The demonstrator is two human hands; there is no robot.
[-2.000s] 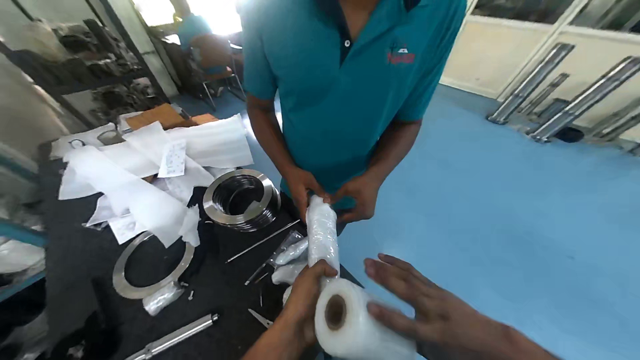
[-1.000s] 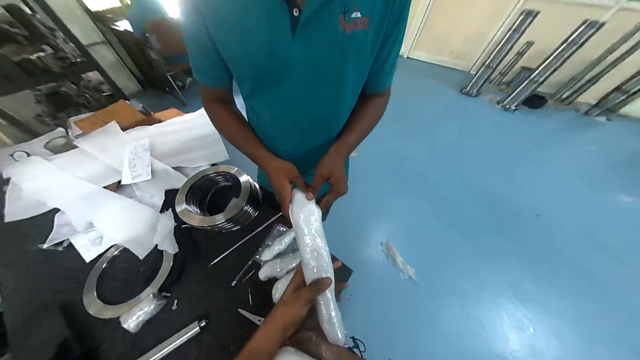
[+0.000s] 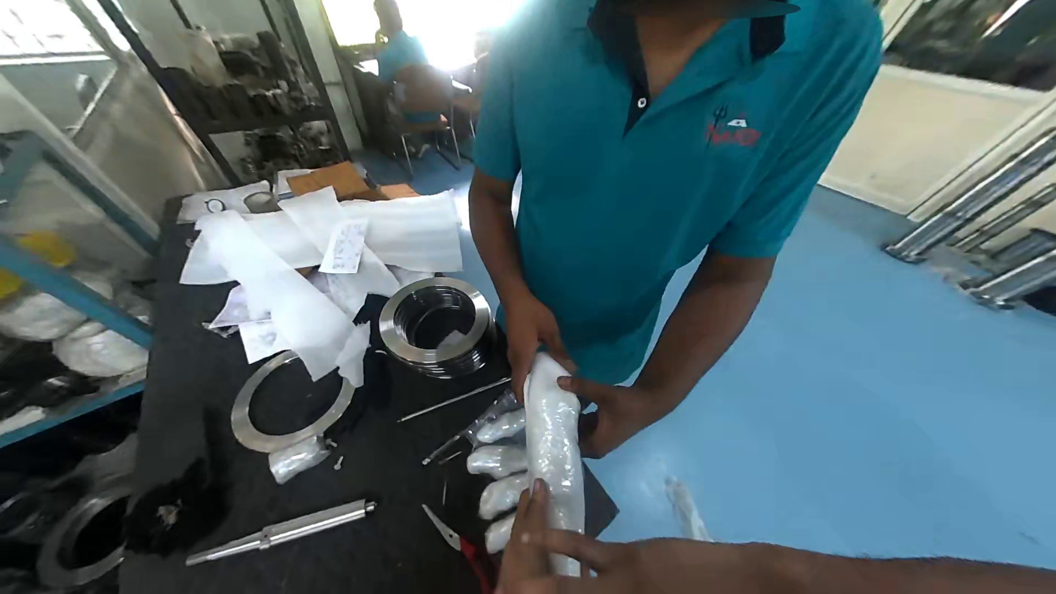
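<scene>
A long bundle wrapped in clear plastic film (image 3: 554, 437) slants down from a co-worker's two hands (image 3: 615, 408), which hold its upper end. At the bottom edge my left hand (image 3: 526, 549) grips its lower part, fingers along the near side. My right hand (image 3: 606, 557) comes across from the right and overlaps the left at the bundle; its grip is partly hidden. Several smaller film-wrapped pieces (image 3: 499, 462) lie beside the bundle on the black table. Red-handled pliers or snips (image 3: 450, 532) lie just left of my hands.
The black table (image 3: 371, 462) bears a stack of metal rings (image 3: 437, 326), a flat ring (image 3: 247, 412), a metal shaft (image 3: 280, 532), a thin rod (image 3: 454, 400) and white foam sheets (image 3: 280, 289). The co-worker stands opposite. Metal columns (image 3: 982, 198) stand at the right.
The white film roll, beside my right hand two seconds ago, is no longer in view. My right hand has come across to the bundle. The view has shifted.
</scene>
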